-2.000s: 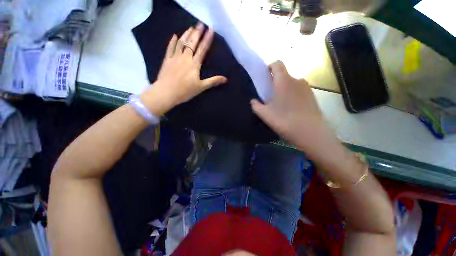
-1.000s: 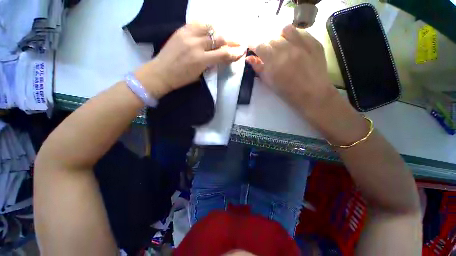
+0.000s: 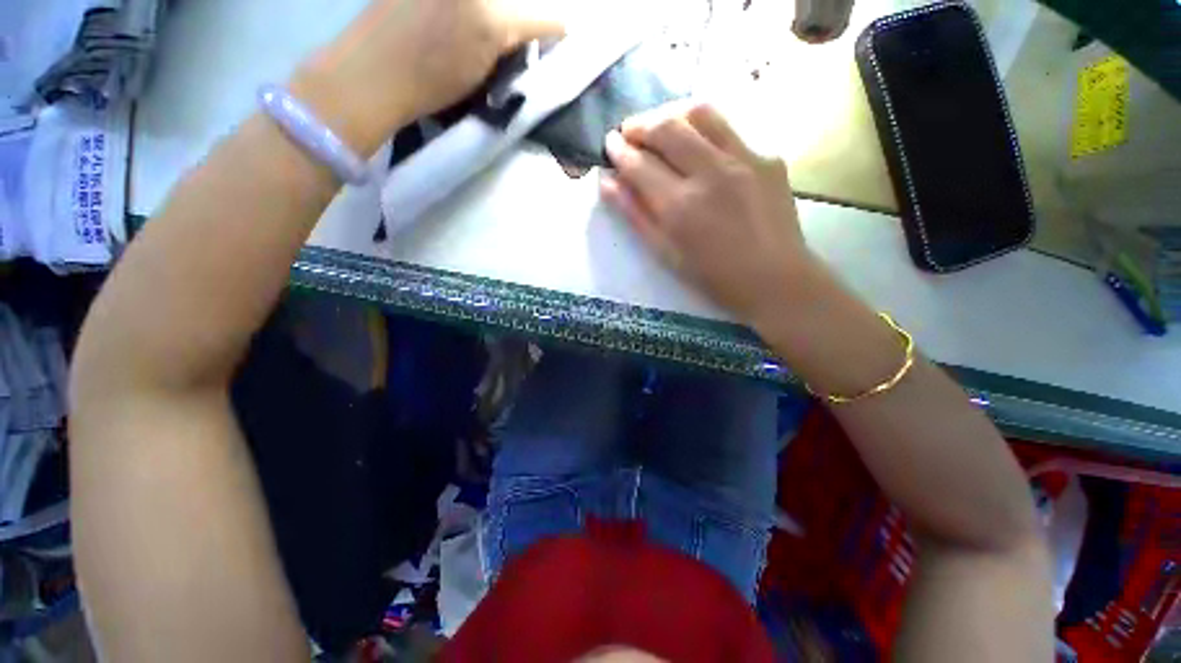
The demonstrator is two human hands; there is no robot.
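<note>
A black fabric panel lies bunched on the white table near the top, with a pale narrow strip running diagonally across it down to the left. My left hand is at the top edge, partly cut off, with its fingers closed on the dark fabric at the upper end. My right hand is at the right end of the fabric, its bent fingertips gripping the dark edge. Parts of the panel are hidden under the strip and my left hand. Glare washes out the area above.
A black smartphone with a studded edge lies at the right, near a yellow label and a blue-green tool. A small metal machine part is at the top. Stacked pieces and a printed white bag are at the left. The green table edge crosses in front.
The black panel and pale strip have moved from the front edge up and left, and now lie diagonally. My left hand has moved up and left; my right hand slightly down.
</note>
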